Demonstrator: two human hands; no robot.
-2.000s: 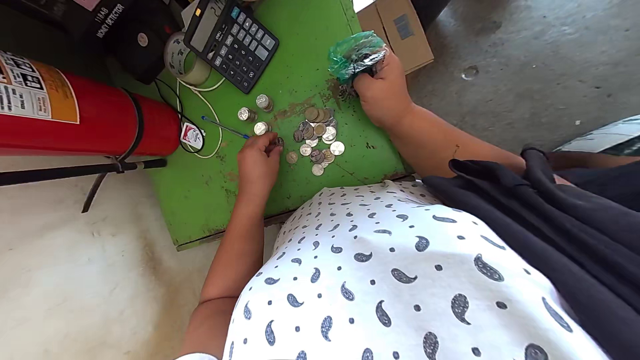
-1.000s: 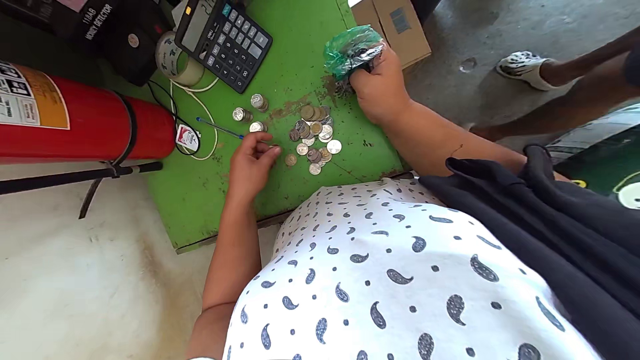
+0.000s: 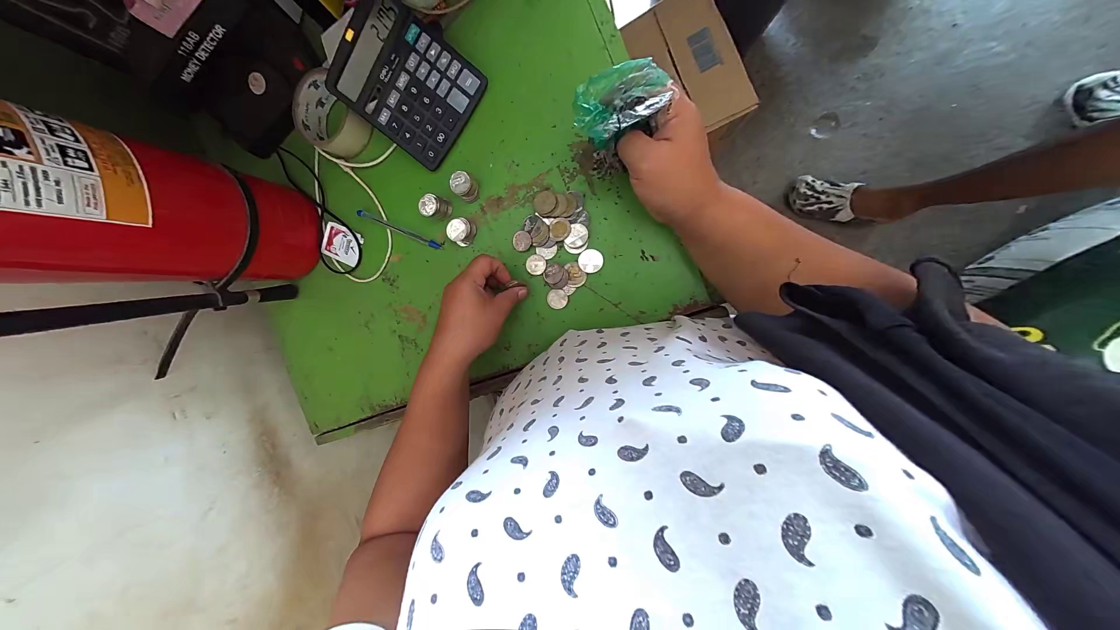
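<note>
My left hand (image 3: 479, 302) rests low over the green tabletop (image 3: 350, 385), with coins pinched between thumb and fingers. Just right of it lies a loose pile of mixed coins (image 3: 560, 230). Beyond the hand stand three short coin stacks: one nearest the fingers (image 3: 460, 231), one to the left (image 3: 433, 206) and one farther back (image 3: 464, 185). My right hand (image 3: 669, 157) grips a crumpled green plastic bag (image 3: 623, 98) at the table's right edge; what the bag holds is unclear. A blue pen (image 3: 400, 229) lies left of the stacks.
A calculator (image 3: 407, 83) and a tape roll (image 3: 331, 114) lie at the back. A black money detector (image 3: 219, 70) and a red fire extinguisher (image 3: 157, 206) are on the left, a white cable (image 3: 385, 249) near them. Right are a cardboard box (image 3: 691, 61) and a person's foot (image 3: 824, 198).
My left hand has drawn back from the nearest coin stack toward me, coins now showing in its pinch. At the right, another person's legs and feet have come into view. My right hand keeps the bag.
</note>
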